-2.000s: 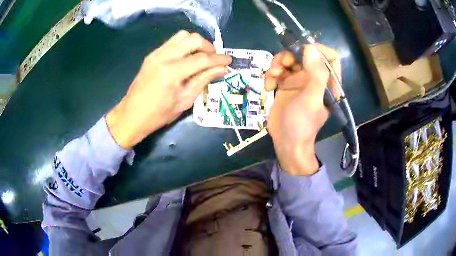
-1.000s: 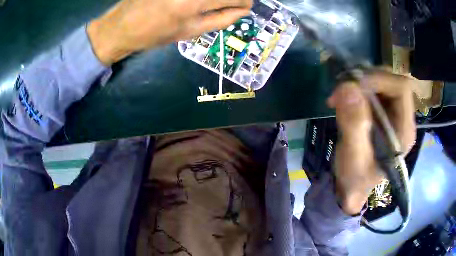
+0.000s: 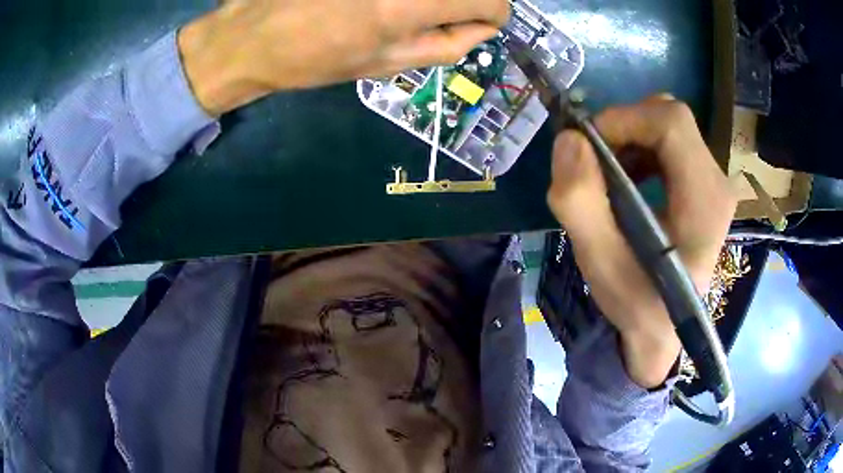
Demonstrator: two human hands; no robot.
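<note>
A white socket housing (image 3: 504, 148) lies turned at an angle on the dark green mat. Its green circuit board (image 3: 421, 103) carries a yellow block and a red wire. A white wire (image 3: 436, 139) runs from the board to a loose brass contact strip (image 3: 444, 187) in front of the housing. My left hand (image 3: 342, 42) is over the housing's far left part, fingertips gripping near its top; the fingertip contact is partly hidden. My right hand (image 3: 615, 268) holds the black soldering iron (image 3: 647, 226), its front end over the housing's upper right.
A brown cardboard tray (image 3: 790, 189) is at the right edge, with dark equipment (image 3: 802, 83) behind it. Brassy parts (image 3: 730, 277) show in the black bin beyond my right hand. The bench's front edge runs below the brass strip.
The housing has turned, and the view has shifted. The iron swung out to the right, away from the housing, then came back over it. The loose strip stays in front.
</note>
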